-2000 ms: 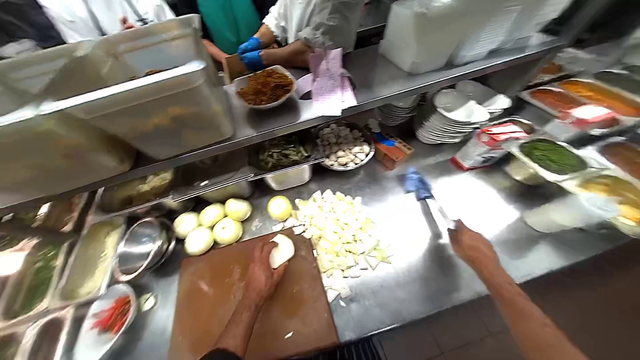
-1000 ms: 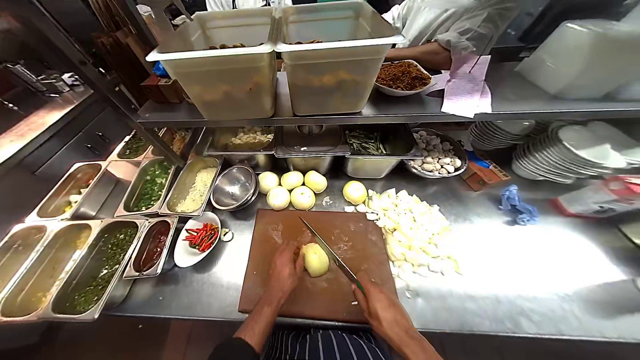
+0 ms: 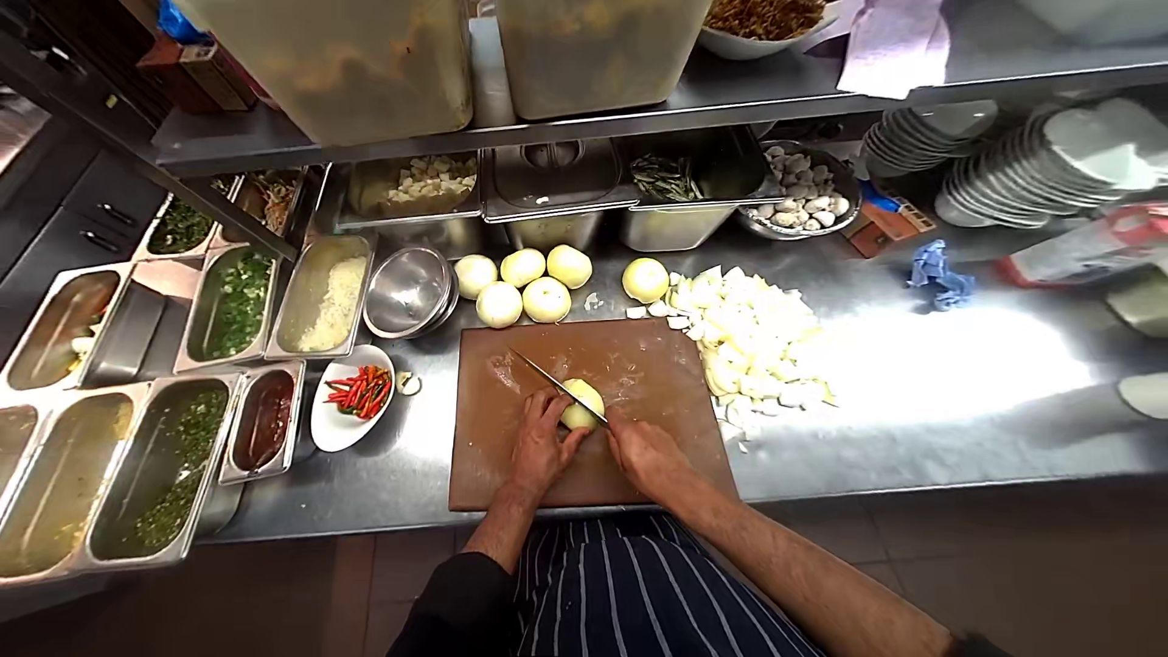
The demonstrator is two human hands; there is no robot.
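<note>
On a brown cutting board (image 3: 493, 465) lies a peeled onion (image 3: 584, 401), steadied by my left hand (image 3: 543, 438) at its left side. My right hand (image 3: 643, 452) grips the handle of a kitchen knife (image 3: 552, 380), whose blade crosses the onion and points up and left. Several whole peeled onions (image 3: 546, 299) sit behind the board, one of them (image 3: 645, 279) apart to the right. Chopped onion pieces (image 3: 753, 338) are heaped on the steel counter beyond the board's right edge.
Steel bowls (image 3: 411, 290) and a white dish of red chillies (image 3: 351, 438) stand left of the board. Food pans (image 3: 160, 474) fill the far left. A steel shelf (image 3: 766, 96) overhangs the back. At right are stacked plates (image 3: 1031, 164) and a blue cloth (image 3: 938, 274).
Two seconds ago my right hand was out over the counter by the blue cloth; now it holds the knife at the onion. The view has swung left and down.
</note>
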